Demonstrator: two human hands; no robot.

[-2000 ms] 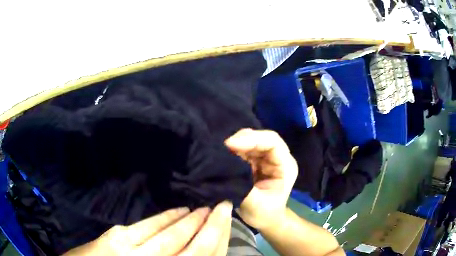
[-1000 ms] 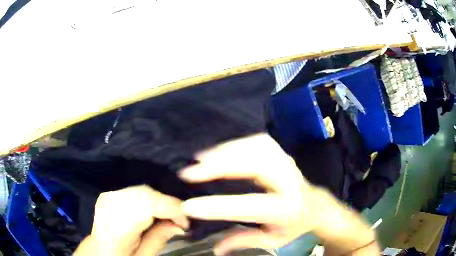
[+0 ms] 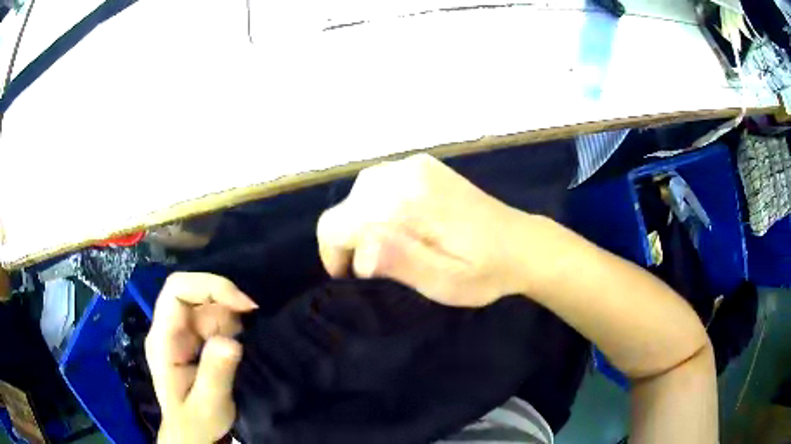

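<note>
The black garment [image 3: 382, 364] lies over the wearer's lap below the table edge, with gathered folds between the hands. My right hand [image 3: 416, 234] is closed on its upper part, knuckles up, close to the table edge; the fingertips are hidden. My left hand [image 3: 195, 355] is at the garment's left side with curled fingers, the thumb and index finger at the cloth; the exact grip is partly hidden.
The white table [image 3: 347, 95] with its tan edge spans the top, with a blue tape strip [image 3: 597, 52] on it. Blue bins stand at the left [image 3: 91, 355] and right [image 3: 737, 208], holding dark cloth. A patterned cloth [image 3: 765, 182] hangs at far right.
The hands have moved apart, the right one up towards the table edge. The garment has shifted and its white print no longer shows. The view has shifted, showing more of the table and left bin.
</note>
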